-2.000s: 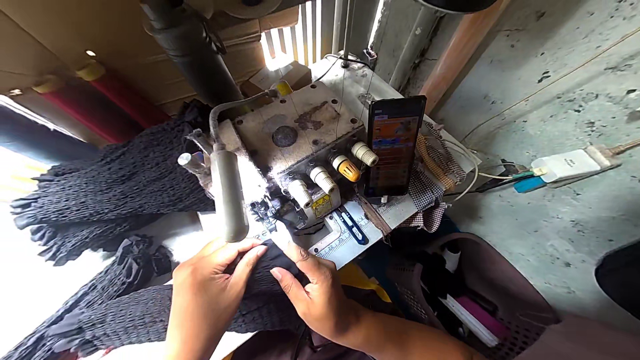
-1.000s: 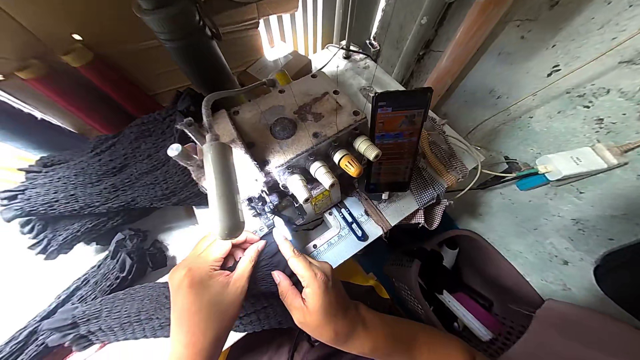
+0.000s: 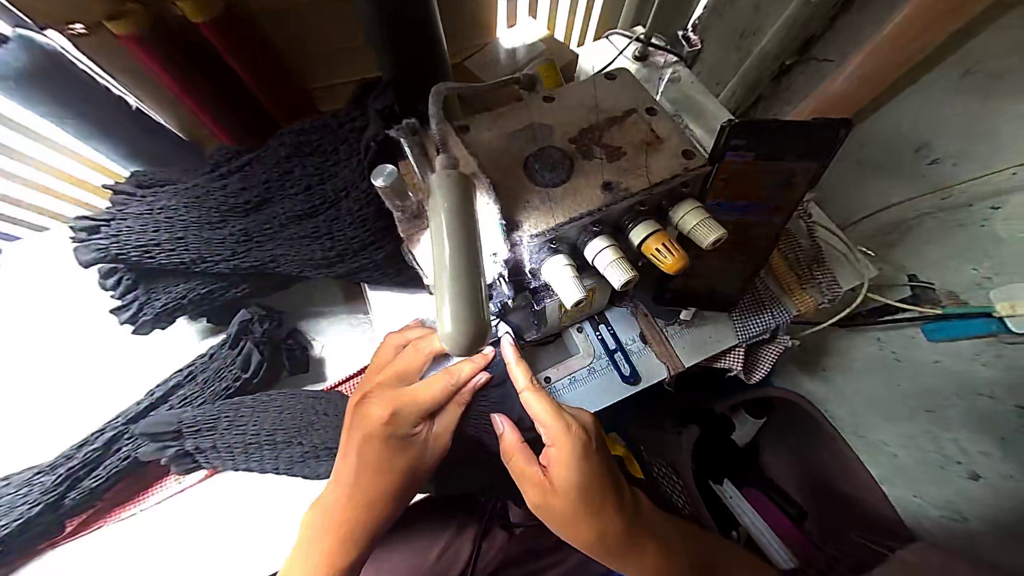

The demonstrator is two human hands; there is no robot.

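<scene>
An overlock sewing machine (image 3: 584, 152) with several tension knobs and a grey lamp (image 3: 460, 256) over its needle area fills the middle. Just below the lamp, my left hand (image 3: 400, 400) pinches dark fabric (image 3: 512, 388) between thumb and index finger. My right hand (image 3: 560, 448) lies on the right side of that fabric, index fingertip pressed near the presser foot, thumb apart. The needle is hidden. Black shirred fabric (image 3: 264, 216) is heaped left of the machine, and another gathered piece (image 3: 248, 432) runs toward my left hand.
A smartphone (image 3: 760, 208) leans upright at the machine's right, beside checked cloth (image 3: 760, 328). A blue-handled tool (image 3: 614, 352) lies on the ruled machine plate (image 3: 576, 384). Below right stands a plastic basket (image 3: 848, 456) with items inside. Cables (image 3: 864, 280) run along the wall.
The view has shifted closer to the machine. Both hands stay at the fabric by the presser foot, with no plain change of hold. The phone's screen looks darker.
</scene>
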